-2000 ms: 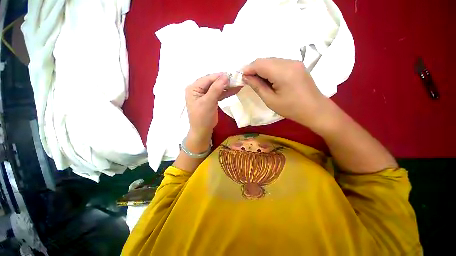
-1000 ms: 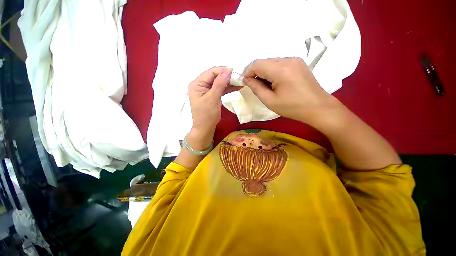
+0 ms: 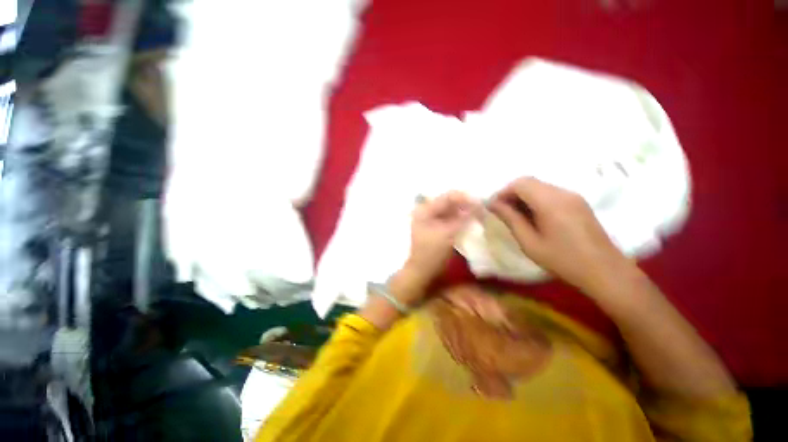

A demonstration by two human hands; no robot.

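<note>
The white garment [image 3: 596, 138] lies spread on the red cloth in front of me. My left hand [image 3: 441, 226] pinches a small raised part of the garment between thumb and fingers. My right hand [image 3: 546, 223] is just to the right of it, bare, with its fingertips closed together close to the left fingertips. The frame is blurred, so I cannot tell what the right fingertips hold. No needle, thread or fastener can be made out.
A long white garment pile [image 3: 246, 147] lies at the left of the red table cloth [image 3: 743, 259]. Dark floor and blurred grey and white items are at the far left. A dark object [image 3: 289, 352] on something white is below the pile.
The view has turned and blurred, so the table things and both hands appear lower and farther right. The dark snips at the right are no longer seen. Both hands stay close together at the garment.
</note>
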